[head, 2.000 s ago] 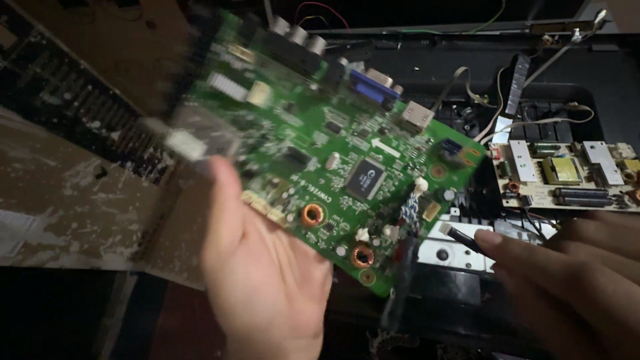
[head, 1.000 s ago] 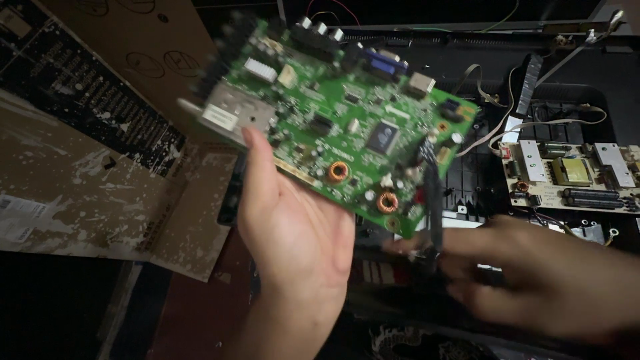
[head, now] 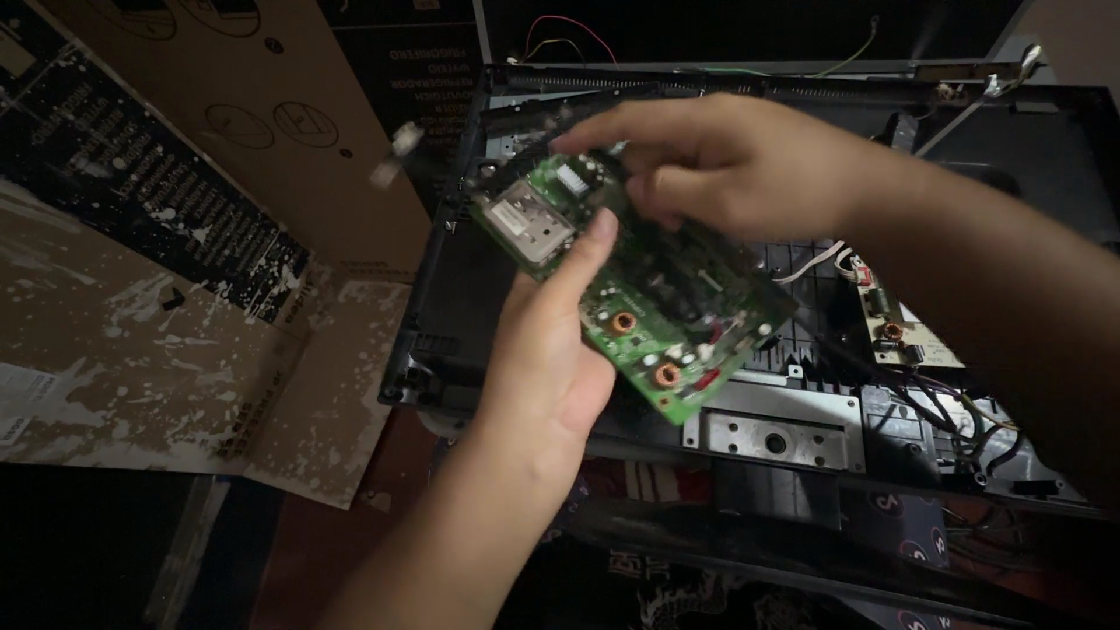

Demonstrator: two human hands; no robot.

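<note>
A green circuit board with a metal tuner box and copper coils is held tilted in my left hand, whose thumb lies over its face. My right hand is over the board's upper edge with the index finger stretched left; whether it touches the board or grips anything cannot be told. Its shadow darkens the middle of the board. Left of the board, a blurred small white object shows in the air, apart from both hands.
Behind lies an open black television back housing with a metal bracket, loose wires and a tan power board. Paint-splattered cardboard stands at the left. A dark panel is at the top.
My right hand has moved from the board's lower right corner to its upper edge. The dark slim tool seen by that hand earlier is no longer plain to see. The view has shifted.
</note>
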